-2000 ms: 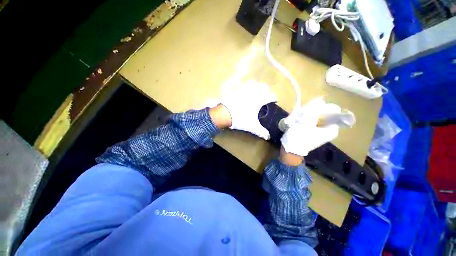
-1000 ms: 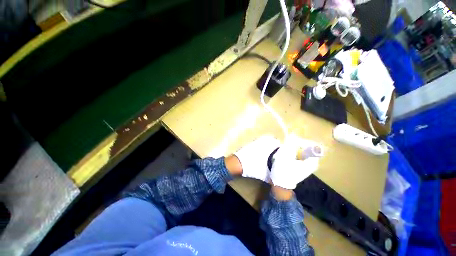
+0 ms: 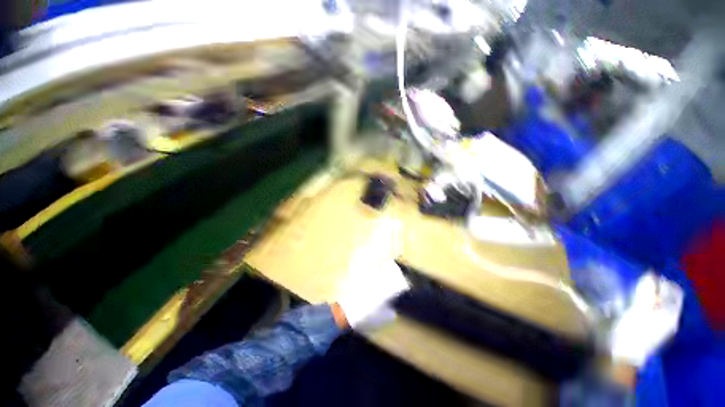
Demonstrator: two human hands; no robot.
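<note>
The frame is strongly blurred. A long black power strip (image 3: pixel 493 322) lies slantwise along the near side of the tan table (image 3: pixel 306 258). My left hand (image 3: pixel 372 292), in a white glove, holds the strip's left end. My right hand (image 3: pixel 648 318), also white-gloved, is off the strip, beyond its right end, over the blue crate area. A white cable (image 3: pixel 517 273) runs over the table behind the strip toward my right hand. Blur hides my right fingers, so I cannot tell whether they hold the hand tool.
A small black block (image 3: pixel 377 191) stands at the rear left of the table. A black flat box (image 3: pixel 445 200), a white extension strip (image 3: pixel 509 230) and papers (image 3: pixel 502 168) are at the rear. Blue crates (image 3: pixel 648 203) stand right, the green conveyor (image 3: pixel 183 238) left.
My right hand has moved off the strip's left end, far to the right. My left hand stays at that end. The white cable now stretches right across the table. The view has tilted up.
</note>
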